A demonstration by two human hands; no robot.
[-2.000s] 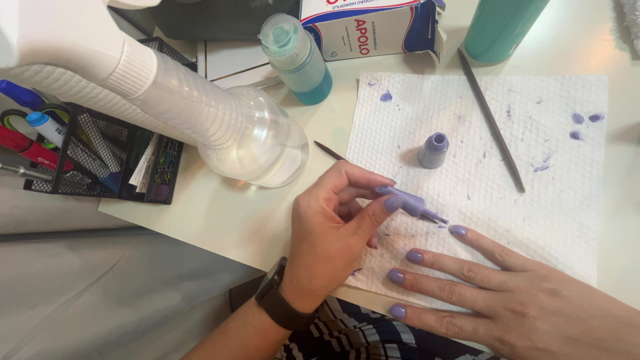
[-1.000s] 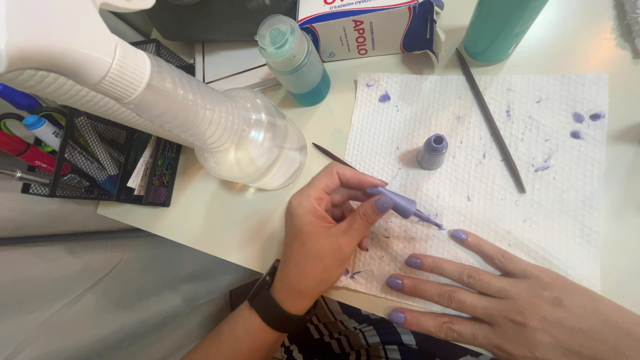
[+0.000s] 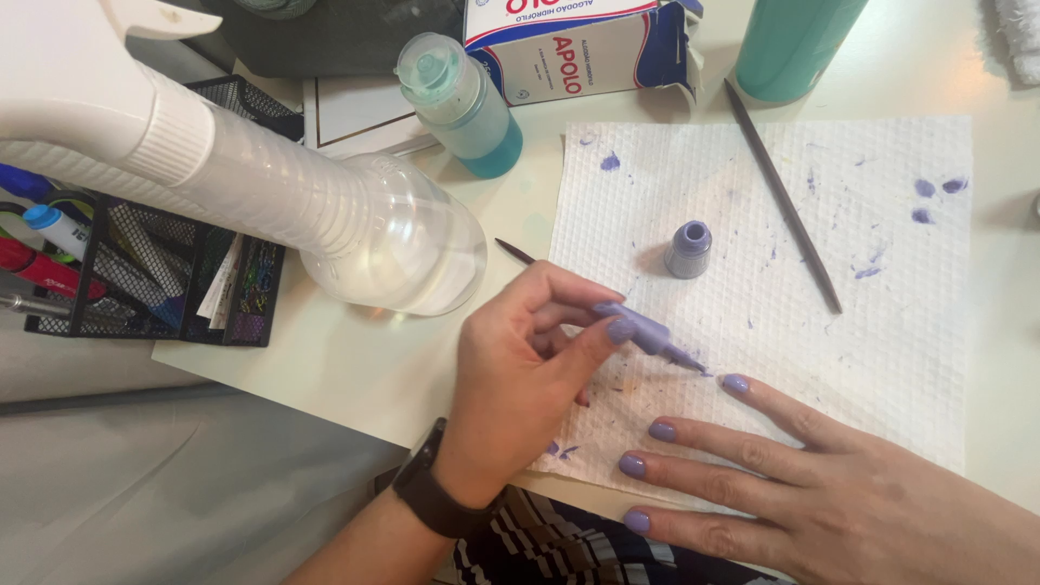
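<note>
Between the thumb and fingers of my left hand point(image 3: 528, 366) is the cap of a purple nail polish brush point(image 3: 646, 331). The brush tip points down to the right, just left of a fingertip of my right hand point(image 3: 812, 479). My right hand lies palm down with fingers spread, holding nothing; purple polish shows on its visible nails, and its thumb is hidden. Above the brush, the uncapped polish bottle point(image 3: 689, 250) stands upright on a white paper towel point(image 3: 886, 325) marked with purple smears. A dark wristwatch point(image 3: 443, 479) is on my left wrist.
A clear spray bottle point(image 3: 398, 236) stands left of the towel, beside a black mesh organizer point(image 3: 138, 276) with pens. Behind are a bottle of blue liquid point(image 3: 467, 114), a cotton box point(image 3: 569, 61) and a teal container point(image 3: 796, 41). A dark nail file point(image 3: 784, 195) crosses the towel.
The brush in my left hand has shifted slightly near the fingertip of my right hand. My right hand, the polish bottle and the nail file have kept their places.
</note>
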